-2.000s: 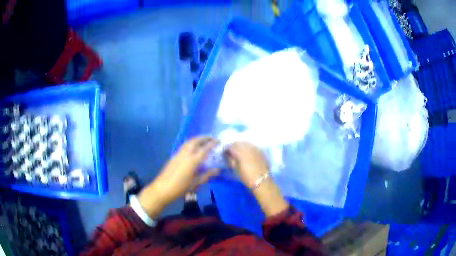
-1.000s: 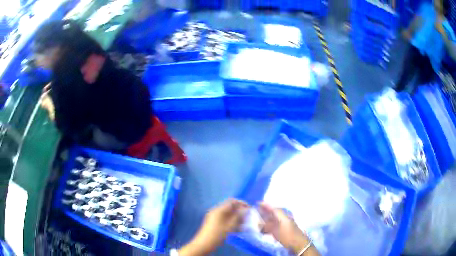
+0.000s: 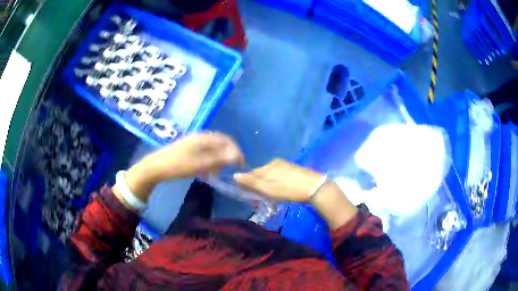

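Note:
My left hand, blurred, and my right hand are close together in front of my body. A thin clear plastic bag is held between them. Its lower end hangs below my right hand, with a blurred whitish shape that looks like a unit in it. A large bright white heap of empty bags lies in the blue packing tote at the right. A bagged unit lies in the tote's near right part. The bag's edges are too blurred to follow.
A blue supply tote at the upper left holds slanting rows of bare units. A red stool stands behind it. Dark parts fill a bin at the left. More blue totes stand at the far right, near yellow-black floor tape.
The view has turned down and left, so the supply tote appears higher and nearer. My hands have moved from over the packing tote's edge to in front of my body.

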